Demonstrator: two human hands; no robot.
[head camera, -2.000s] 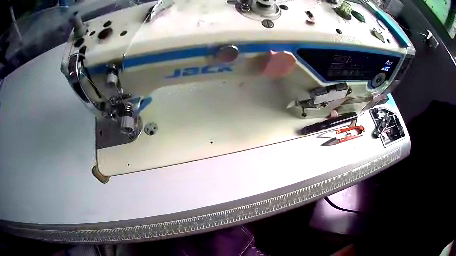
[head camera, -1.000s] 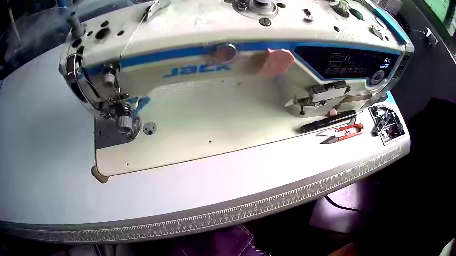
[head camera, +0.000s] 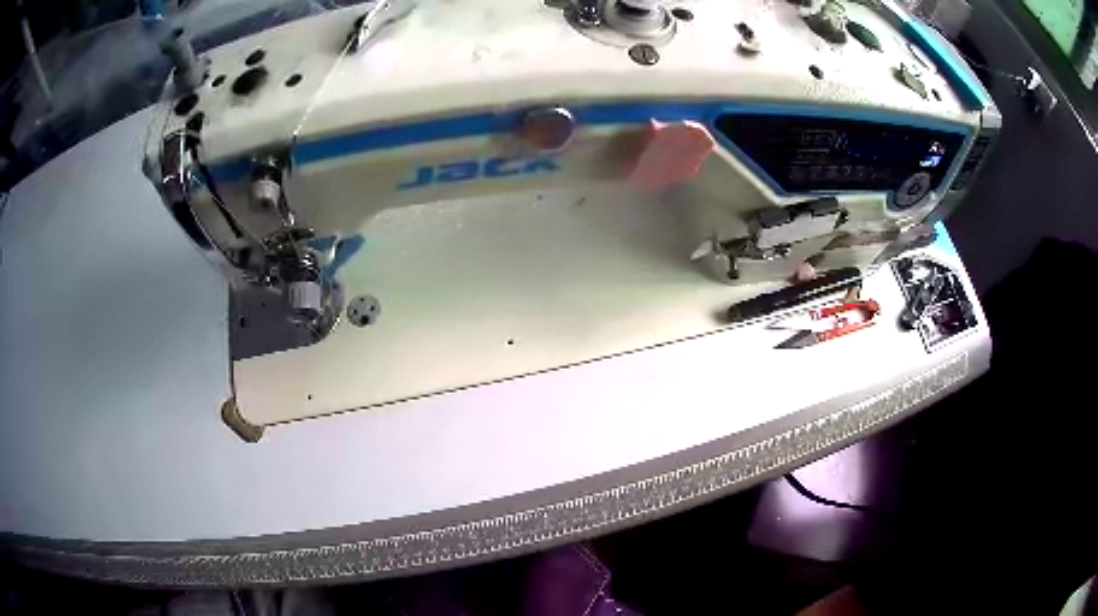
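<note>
No hand of mine can be made out. A small orange-brown patch at the bottom edge, right of centre, is too cut off to identify. A dark purple garment (head camera: 556, 582) with a pale stitch line shows partly below the table's front edge, the rest cut off or in shadow. The white lockstitch machine (head camera: 482, 229) with a blue stripe and "JACK" lettering stands in front of me. Its presser foot and needle area (head camera: 301, 289) is at the left end, above the shiny needle plate (head camera: 259, 325). No fabric shows under it.
Orange-red thread snips (head camera: 843, 323) lie beside a black pen-like tool (head camera: 795, 295) at the table's right. A parts tray (head camera: 933, 303) sits at the right corner. A tape measure (head camera: 578, 493) runs along the front edge. A large dark mass (head camera: 1023, 397) is right of the table.
</note>
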